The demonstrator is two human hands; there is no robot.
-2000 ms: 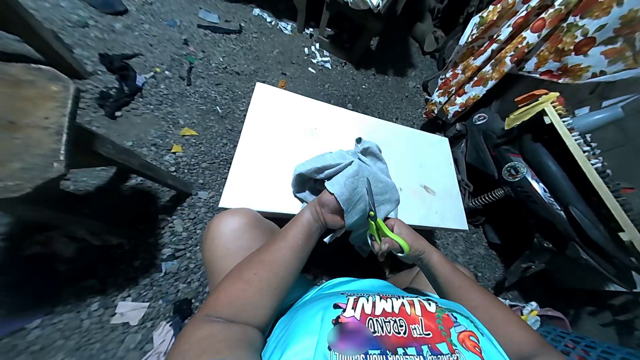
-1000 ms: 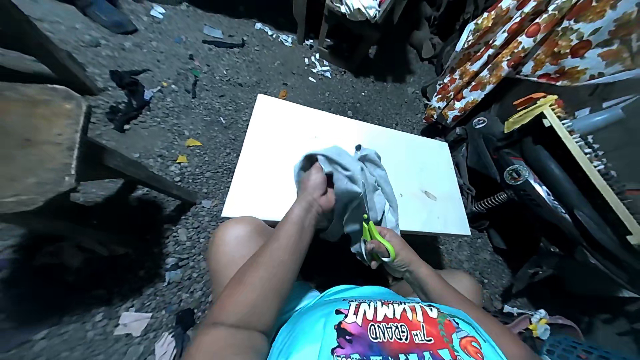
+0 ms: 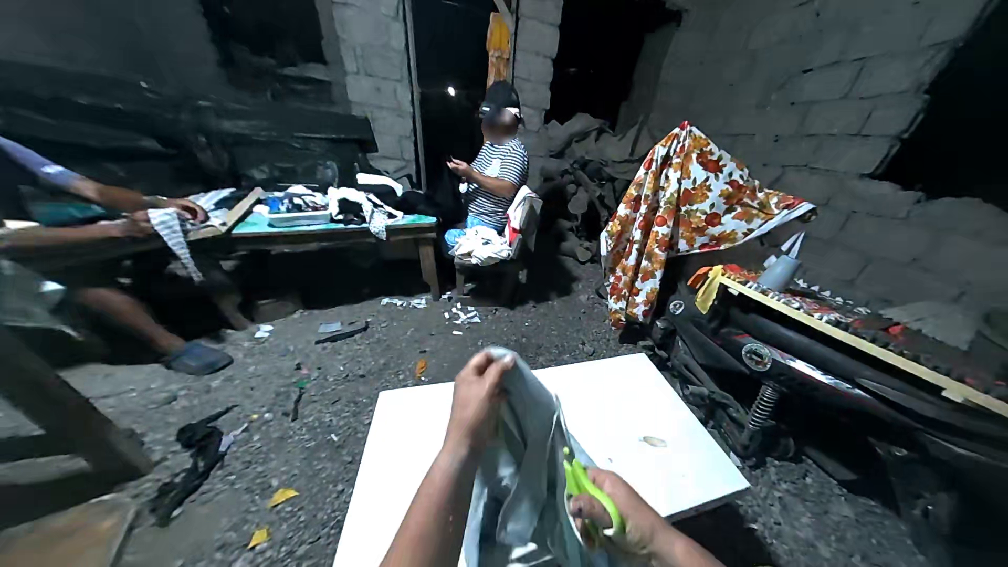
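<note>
My left hand (image 3: 476,398) pinches the top of a grey cloth (image 3: 524,457) and holds it up, so that it hangs in folds over the near part of a white board (image 3: 409,441). Lower and to the right, my right hand (image 3: 610,508) grips the green handles of a pair of scissors (image 3: 583,484). The scissors lie against the right edge of the cloth, and their blades are mostly hidden.
Two people sit beyond the board, one at a green-topped table (image 3: 409,223) with cloth pieces. A motorcycle (image 3: 787,362) and a floral cloth (image 3: 685,205) stand at right. A wooden bench (image 3: 63,535) is at lower left; scraps lie on gravelly ground.
The view has tilted up strongly, showing the people and table. My left hand has lifted the top of the cloth from the board. The scissors remain in my right hand.
</note>
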